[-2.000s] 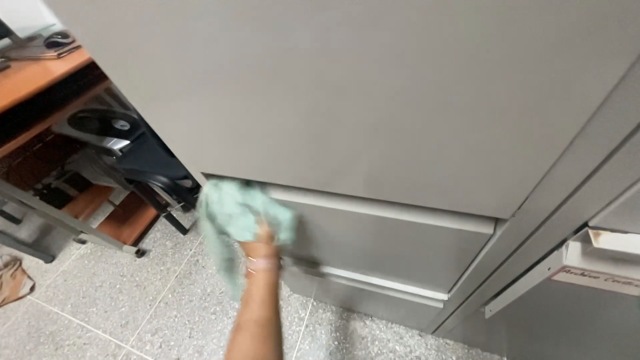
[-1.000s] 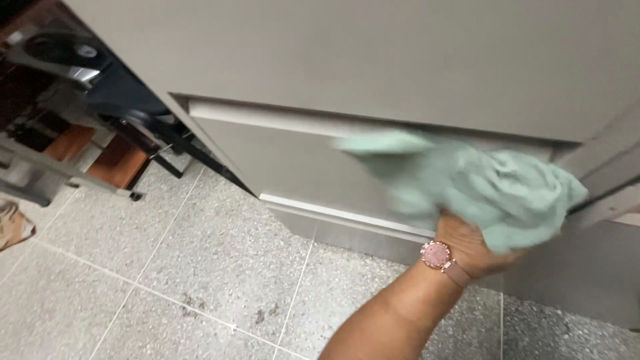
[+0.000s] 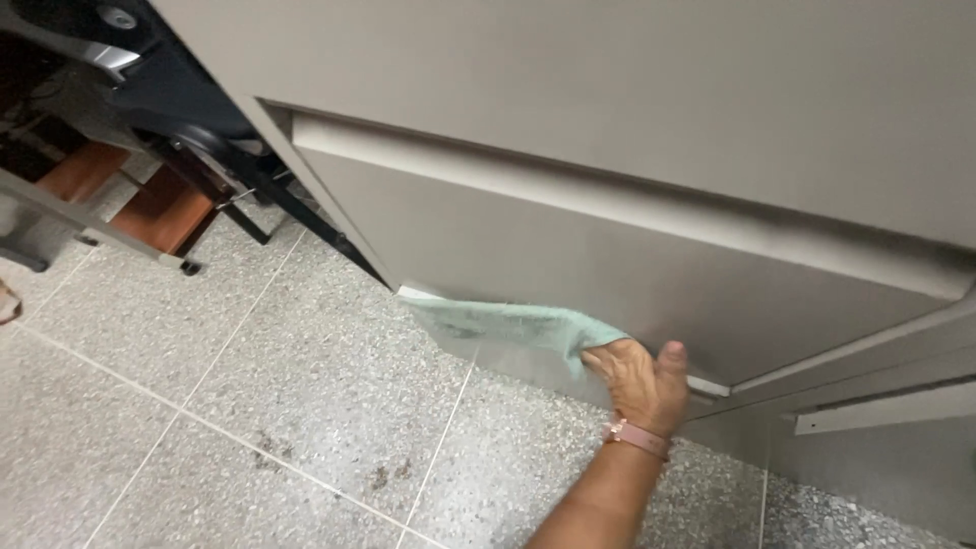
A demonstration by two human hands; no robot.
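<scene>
My left hand (image 3: 640,381), with a pink watch band (image 3: 640,440) at the wrist, holds a pale green cloth (image 3: 518,324). The cloth lies stretched leftward along the lower edge of a grey metal drawer front (image 3: 488,244), close above the floor. My fingers are bent and partly hidden by the cloth; the thumb points up, free of it, near the drawer's lower right part. My right hand is not in view.
Speckled floor tiles (image 3: 305,396) with dark marks lie below. At the left stand a black chair (image 3: 164,99) and a desk frame with an orange-brown wooden shelf (image 3: 171,206). A large grey panel (image 3: 572,69) rises above the drawer. Another cabinet part (image 3: 892,408) is at the right.
My left hand and the cloth went rightward along the drawer's upper edge, then down to its lower edge. The cloth, bunched before, is now spread out. The view has moved closer.
</scene>
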